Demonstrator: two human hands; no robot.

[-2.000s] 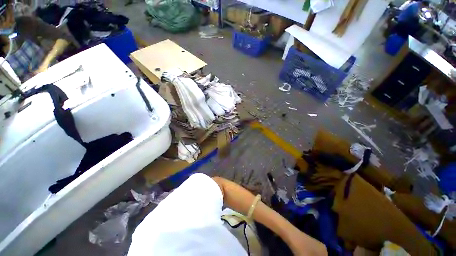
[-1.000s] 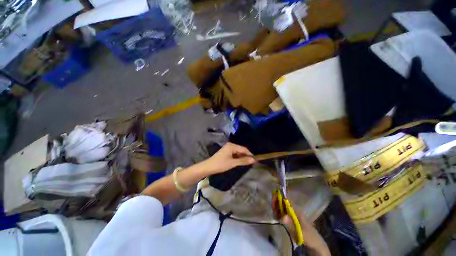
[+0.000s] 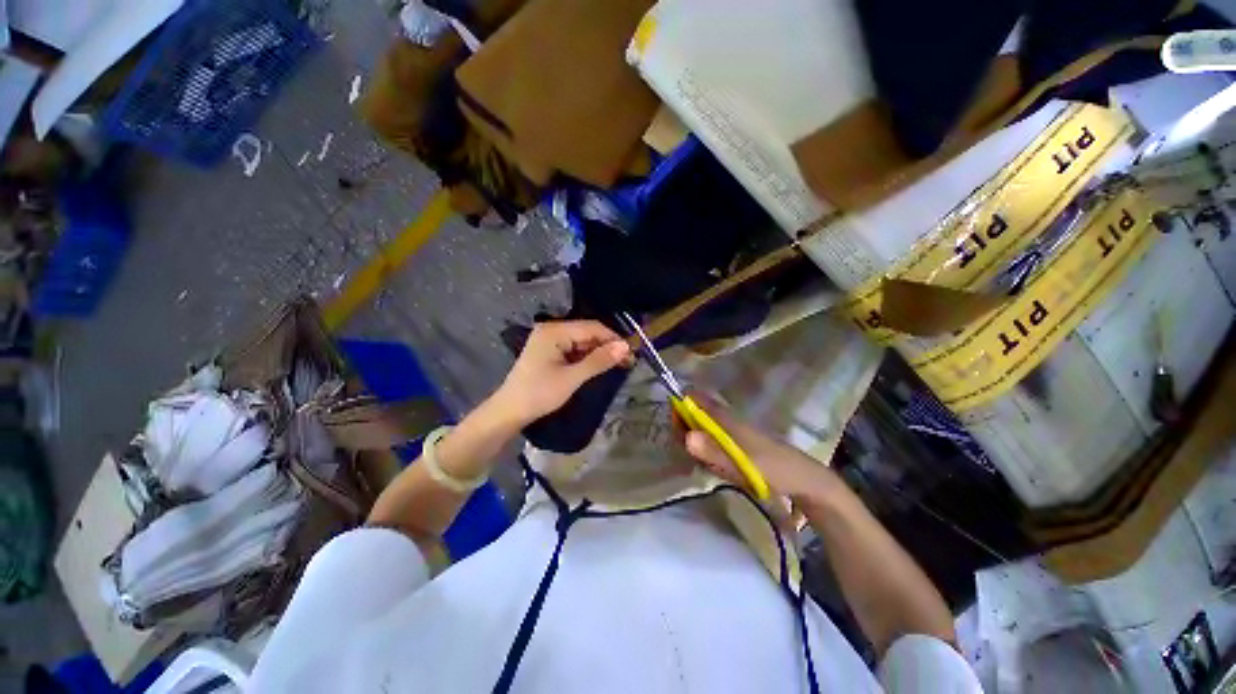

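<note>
My left hand (image 3: 567, 369) pinches the near end of a brown strip (image 3: 759, 275) at a dark cloth piece (image 3: 576, 414) that hangs over my lap. The strip runs up to the right onto the machine table. My right hand (image 3: 739, 454) holds scissors with yellow handles (image 3: 718, 445). Their silver blades point up and left and lie at the strip, just right of my left fingertips. Whether the blades are cutting cannot be told. A beige apron (image 3: 617, 454) lies under both hands.
The machine table (image 3: 1044, 434) at right bears yellow PIT tape (image 3: 1003, 339), a small brown piece (image 3: 935, 308), dark cloth (image 3: 935, 68) and curved brown pieces (image 3: 1125, 522). Brown bundles (image 3: 556, 82) lie ahead. White and brown bundles (image 3: 203, 502) lie at left, a blue crate (image 3: 203, 75) upper left.
The view has swung right and down to my lap. The scissors have moved from below the strip up to it, beside my left fingers. My left hand still pinches the strip.
</note>
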